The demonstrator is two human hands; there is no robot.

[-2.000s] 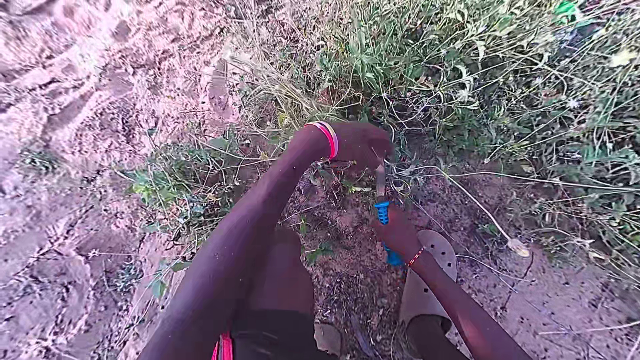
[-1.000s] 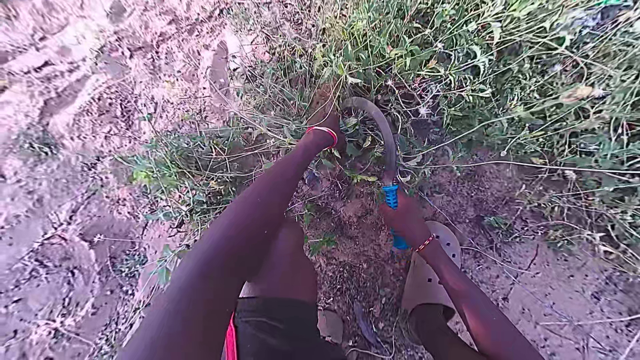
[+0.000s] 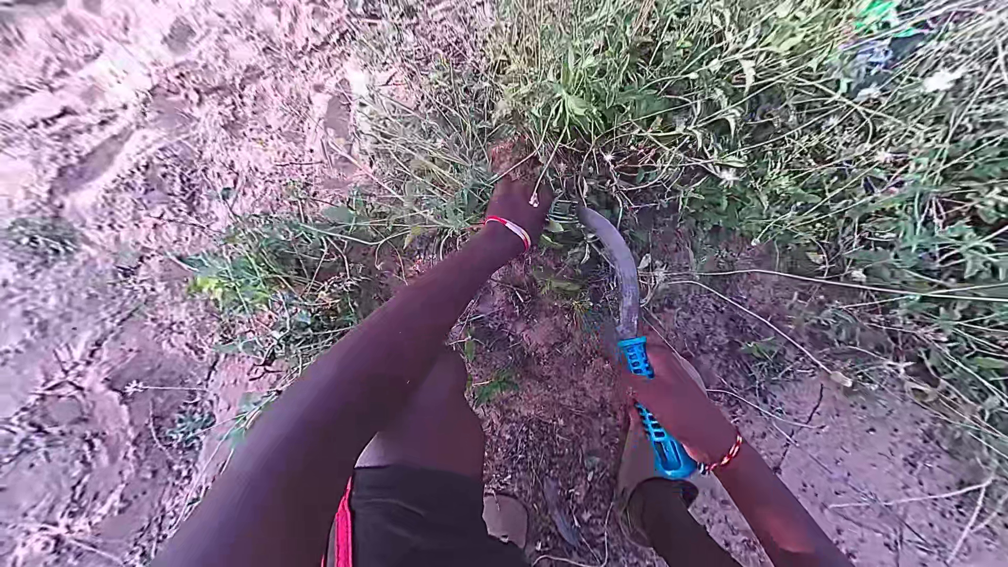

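Note:
My right hand [image 3: 669, 398] grips the blue plastic handle [image 3: 657, 441] of a sickle. Its curved metal blade [image 3: 624, 268] points up and away from me, and the tip lies near the base of the green weeds [image 3: 583, 102]. My left hand [image 3: 520, 197], with a pink and white band at the wrist, reaches into the stems left of the blade tip. Its fingers are partly hidden among stems and blurred, so whether they hold any stems is unclear. Blade and left hand are apart.
Dense weeds and long dry stems cover the ground ahead and to the right. A smaller weed patch [image 3: 276, 276] grows at the left beside bare soil [image 3: 102, 331]. My shoes [image 3: 504, 520] stand on dirt below my hands. A green scrap [image 3: 882, 16] lies at the upper right.
The sickle blade, largely hidden two seconds ago, came into view and now lies farther from my left hand than one second ago. My left hand has moved slightly among the stems.

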